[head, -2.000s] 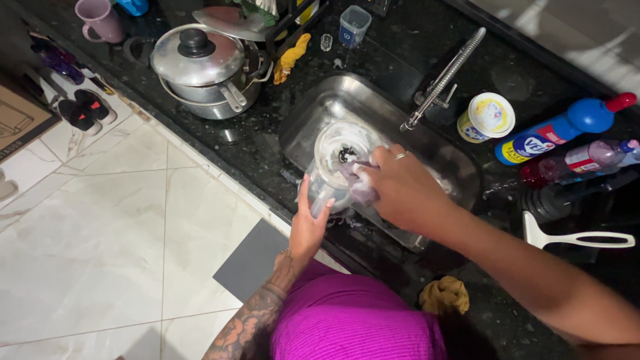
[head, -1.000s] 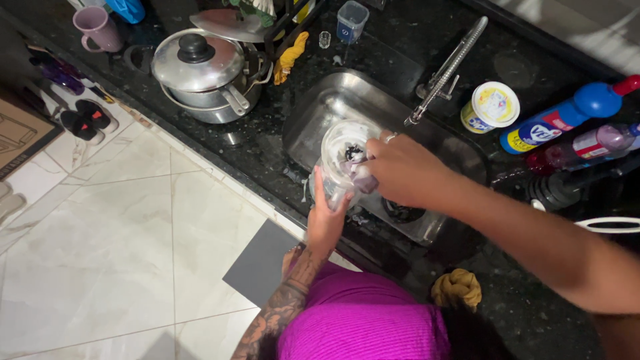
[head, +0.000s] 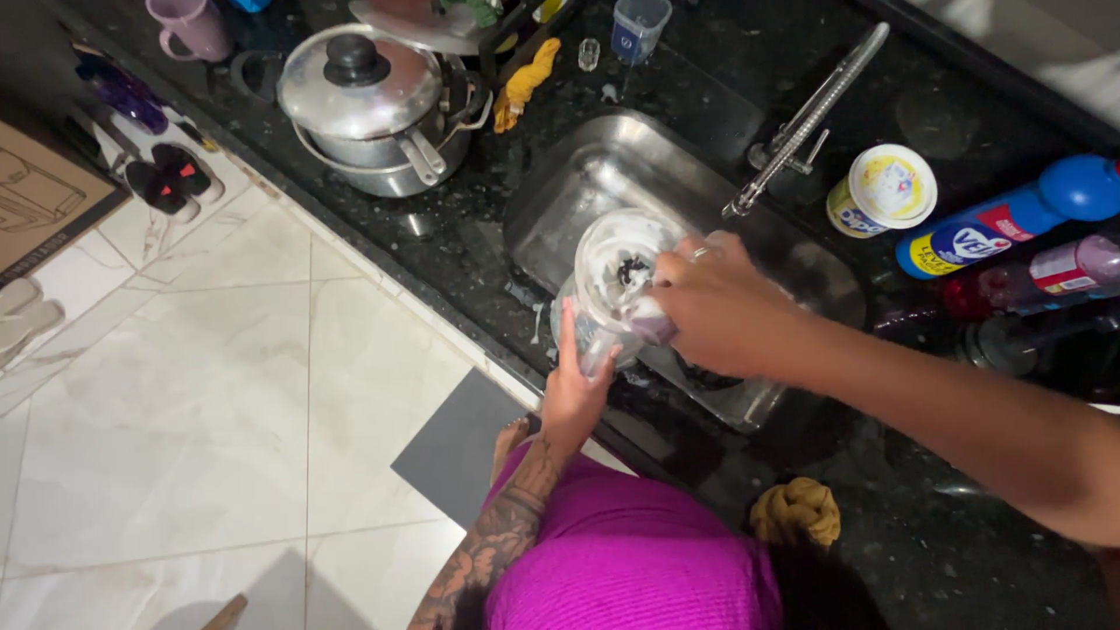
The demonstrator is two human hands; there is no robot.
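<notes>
My left hand [head: 579,389] is wrapped around the handle of a clear plastic blender jar [head: 595,241], tilted over the near side of a stainless steel sink [head: 569,184]. White suds line the inside of the jar, and something dark shows at its bottom. At the jar's rim, my right hand [head: 713,297], with a ring on one finger, grips a soapy purplish sponge [head: 649,321]. Above the sink's far edge reaches a metal faucet [head: 809,122]; I cannot tell whether water runs from it.
A lidded aluminum pot [head: 376,114] stands left of the sink beside a yellow cloth [head: 528,83]. Right of the faucet are a white tub [head: 882,192], a blue cleaner bottle [head: 989,227] and a pinkish bottle [head: 1067,267]. A mustard cloth [head: 796,512] lies on the near counter.
My right hand and the sponge have shifted a little about the jar's rim. The jar stays in my left hand over the sink.
</notes>
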